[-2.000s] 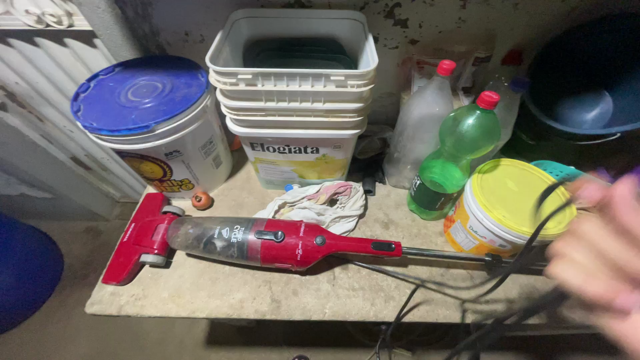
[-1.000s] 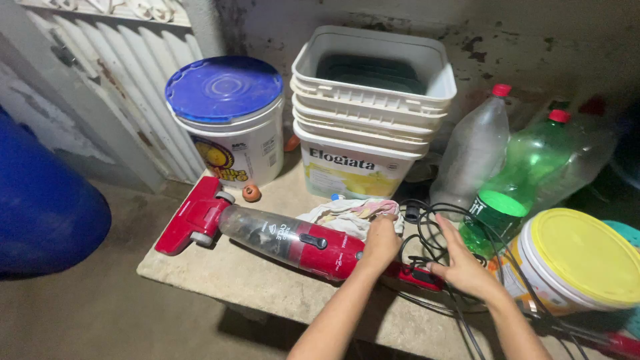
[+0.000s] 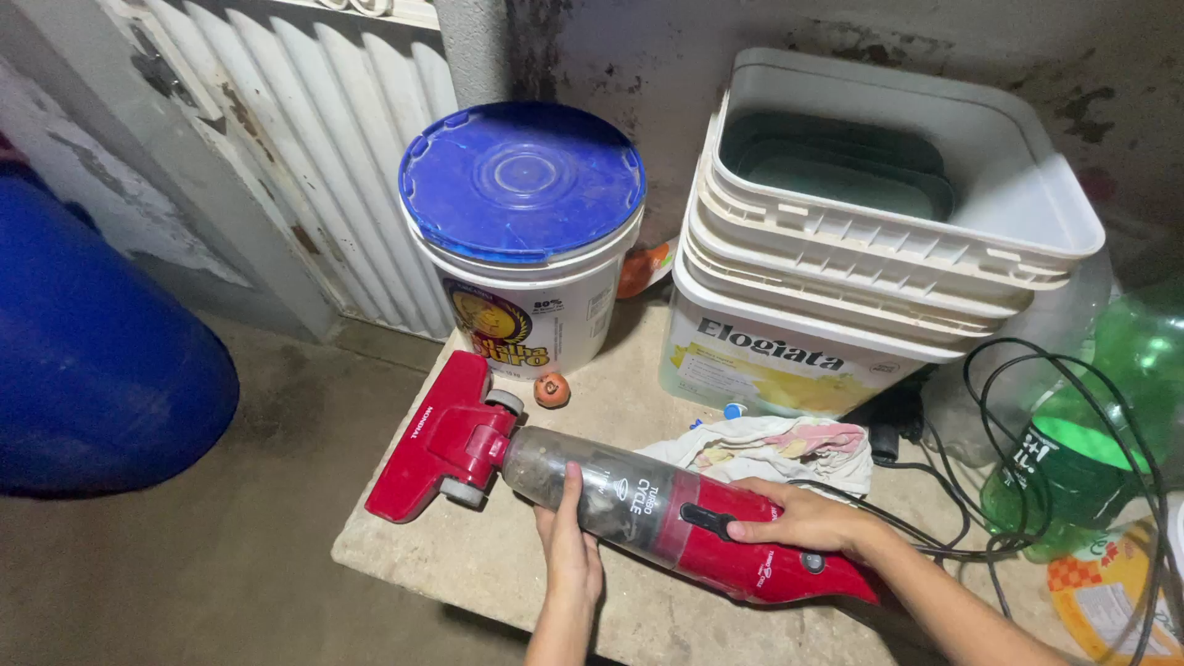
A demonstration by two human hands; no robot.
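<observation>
A red Mondial stick vacuum cleaner (image 3: 740,541) lies across the front of a stone-like slab (image 3: 398,550). Its red floor head (image 3: 430,439) rests near the slab's left end. My left hand (image 3: 572,546) holds the clear dust container (image 3: 606,499) from the front, thumb on top and fingers beneath. Over the red body lies my right hand (image 3: 805,523), its thumb beside the black latch (image 3: 706,521). Behind the vacuum is a crumpled white cloth (image 3: 786,453). A black power cord (image 3: 962,553) loops at the right.
A white bucket with a blue lid (image 3: 523,185) and stacked white rectangular tubs (image 3: 860,277) stand behind. A small round orange-brown object (image 3: 552,390) sits before the bucket. Green plastic bottle (image 3: 1064,472) and orange-and-white tub (image 3: 1110,592) are at right; a blue barrel (image 3: 102,342) at left.
Both hands have moved onto the vacuum's body; a second ago they were farther along it by the cord, the right hand apart from the left. The view has moved closer and left.
</observation>
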